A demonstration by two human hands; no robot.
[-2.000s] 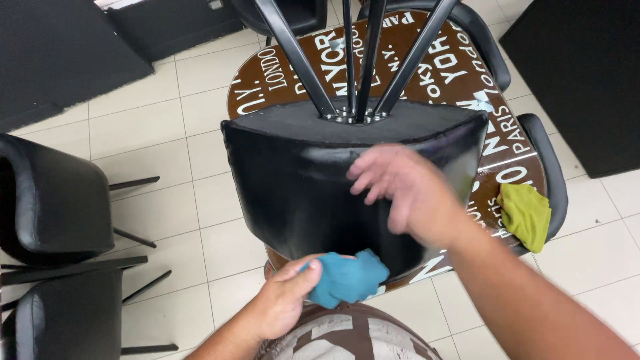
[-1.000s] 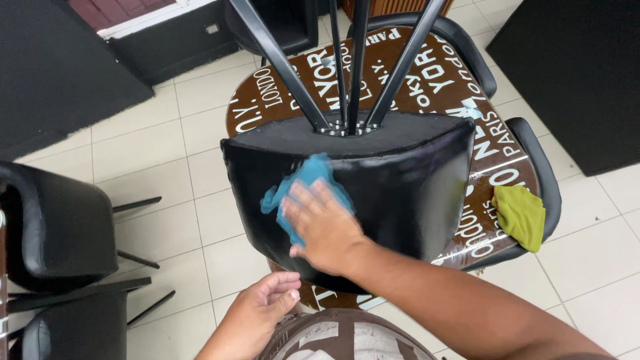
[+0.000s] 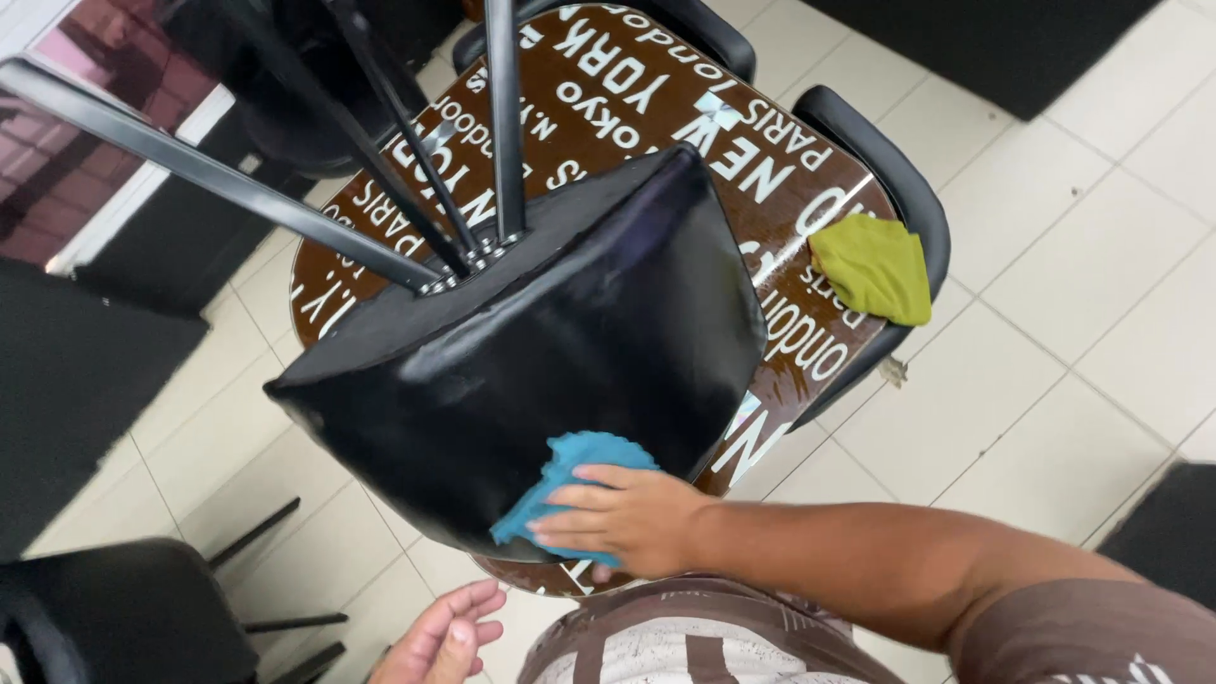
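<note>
A black upholstered chair [image 3: 570,351] lies upside down on a brown table printed with white lettering [image 3: 807,190], its metal legs [image 3: 508,123] pointing up and away from me. My right hand [image 3: 632,513] presses a blue cloth [image 3: 589,456] flat on the lower part of the chair's glossy back, fingers spread over the cloth. My left hand [image 3: 451,632] is beside the table's near edge, below the chair, with its fingers apart and nothing in it. A folded yellow-green cloth [image 3: 879,271] lies at the table's right edge.
Black chairs stand against the table's right side [image 3: 893,180] and behind it. Another black chair [image 3: 123,608] is at the lower left, its legs reaching over the pale tiled floor [image 3: 1045,342]. Dark panels stand at the left and top right.
My right hand, bare two seconds ago, took the blue cloth from my left and has moved it from the upper left of the chair back to its lower part. The view has turned.
</note>
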